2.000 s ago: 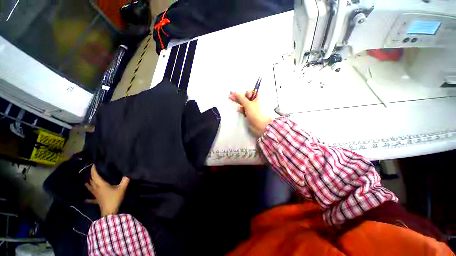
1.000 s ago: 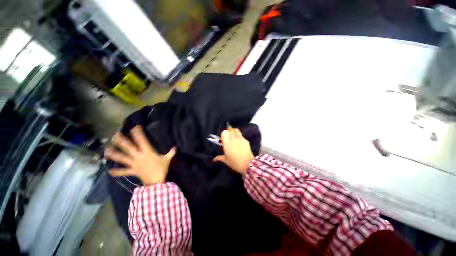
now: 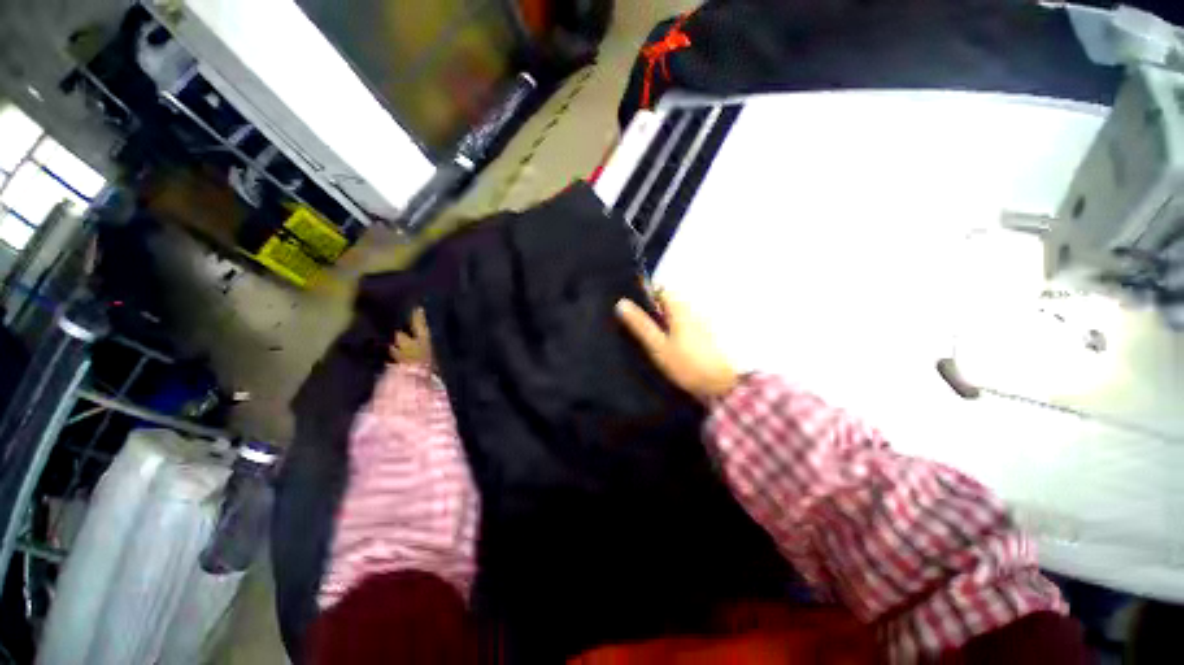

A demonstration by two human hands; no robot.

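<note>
The black garment (image 3: 539, 338) is a large dark pile over the table's left end and the wearer's lap. My left hand (image 3: 413, 340) is at its left part, small in view and partly covered by cloth, with the fingers closed on a fold. My right hand (image 3: 691, 348) is at the garment's right edge beside the white table (image 3: 831, 234), thumb over the cloth and the other fingers partly hidden. A tiny reddish bit shows by its fingertips; whether it is the thread snips is unclear.
The sewing machine (image 3: 1123, 182) stands at the right. Black strips (image 3: 688, 163) lie on the table's left end. A black bundle with an orange-red tie (image 3: 665, 52) is behind. A yellow crate (image 3: 301, 244) and white covered material (image 3: 136, 559) are left.
The view has swung left. My right hand has moved from the machine bed onto the garment, then to its right edge. My left hand, spread before, has moved forward into the cloth.
</note>
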